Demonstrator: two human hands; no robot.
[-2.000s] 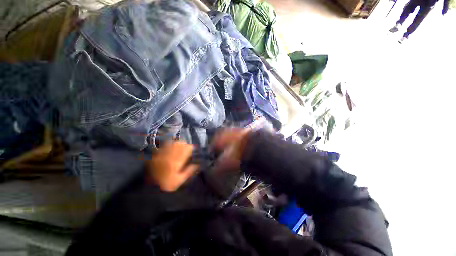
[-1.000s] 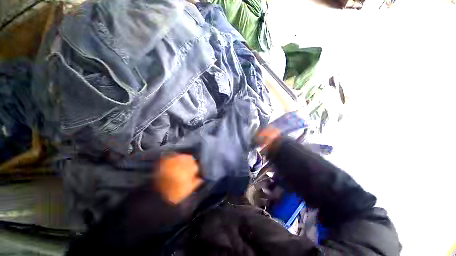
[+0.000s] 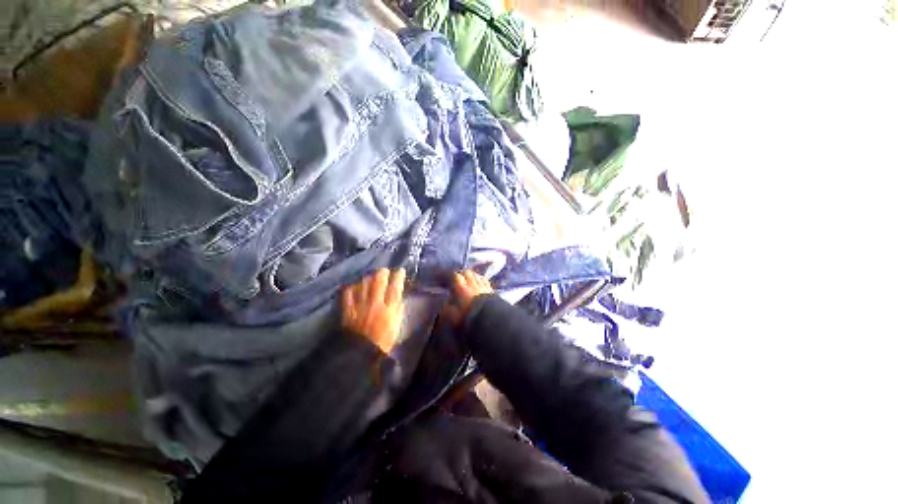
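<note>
A blue-grey denim garment (image 3: 295,313) lies across the near side of a large denim pile (image 3: 335,128). My left hand (image 3: 374,309) is on its upper edge, fingers bent over the cloth, thumb hidden. My right hand (image 3: 467,291) is close beside it, gripping the cloth near darker blue strips; its palm is hidden. One dark blue strip (image 3: 453,217) runs up onto the pile and another (image 3: 556,266) sticks out to the right over the cart edge. Pale stitched seams show on the pile.
A cart rail (image 3: 547,175) runs along the pile's right side. A blue bin (image 3: 694,438) is low at right. A green sack (image 3: 482,49) and green cloth (image 3: 599,143) lie beyond. At left are a yellow-brown cart (image 3: 74,69) and darker denim (image 3: 44,212). The floor at right is overexposed.
My right hand has moved left, close to my left hand, which has shifted slightly up. Dark blue strips now spread over the pile and cart edge. More of the blue bin shows.
</note>
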